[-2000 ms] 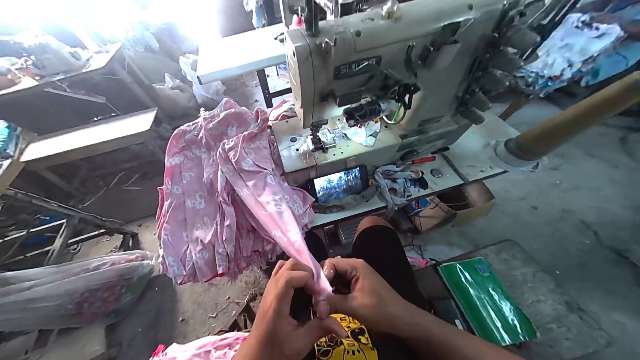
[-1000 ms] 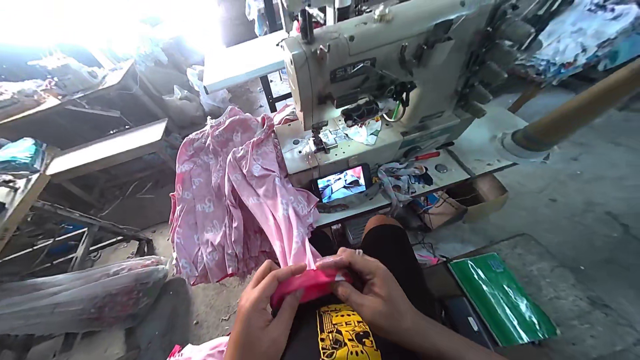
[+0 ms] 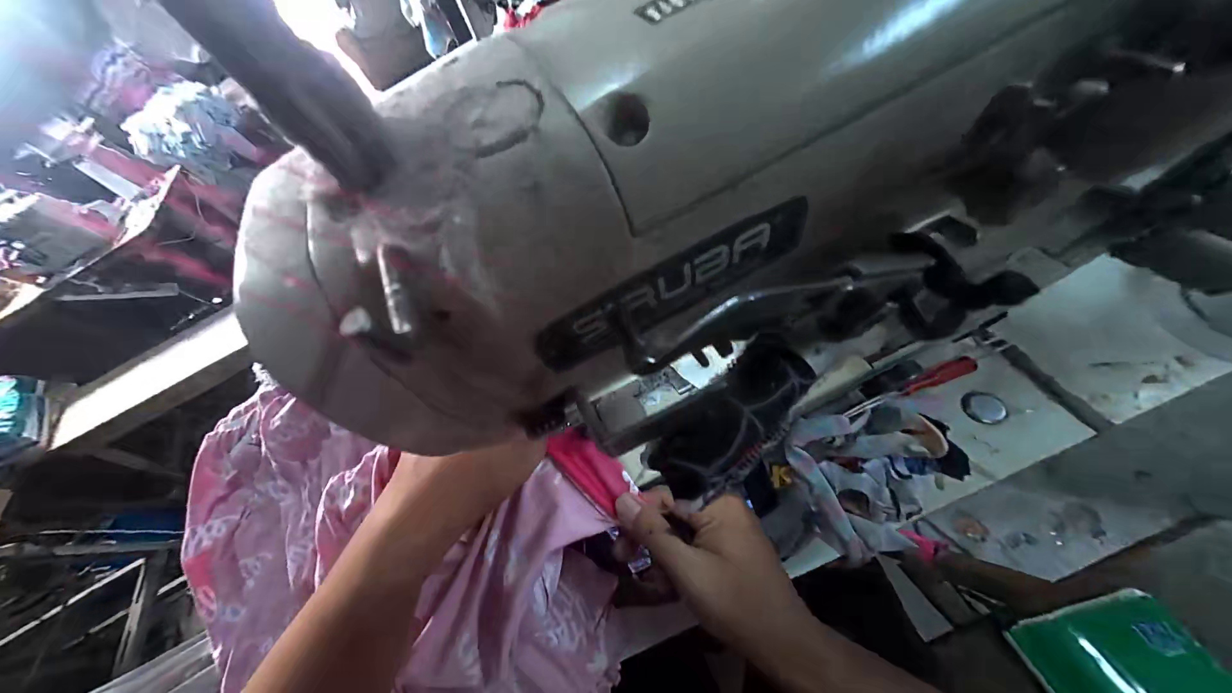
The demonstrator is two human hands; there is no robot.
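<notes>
A pink patterned garment [image 3: 520, 577] hangs at the front of a Siruba industrial sewing machine [image 3: 539, 221], its bright pink edge band [image 3: 589, 467] lying below the needle area. My right hand [image 3: 688, 539] pinches the garment by that band between thumb and fingers. Under the machine head reaches my left hand [image 3: 510, 467]; only its wrist side shows, and its fingers are hidden behind the head. More of the garment bunches left of my left forearm.
Fabric scraps [image 3: 857, 472] and a red-handled tool [image 3: 938, 375] lie on the machine table right of my hands. A green packet [image 3: 1116, 640] is at the lower right. A wooden-edged table [image 3: 154, 375] stands at the left.
Both hands have moved from over my lap up to the machine head, bringing the pink band along. The view has come much closer to the machine.
</notes>
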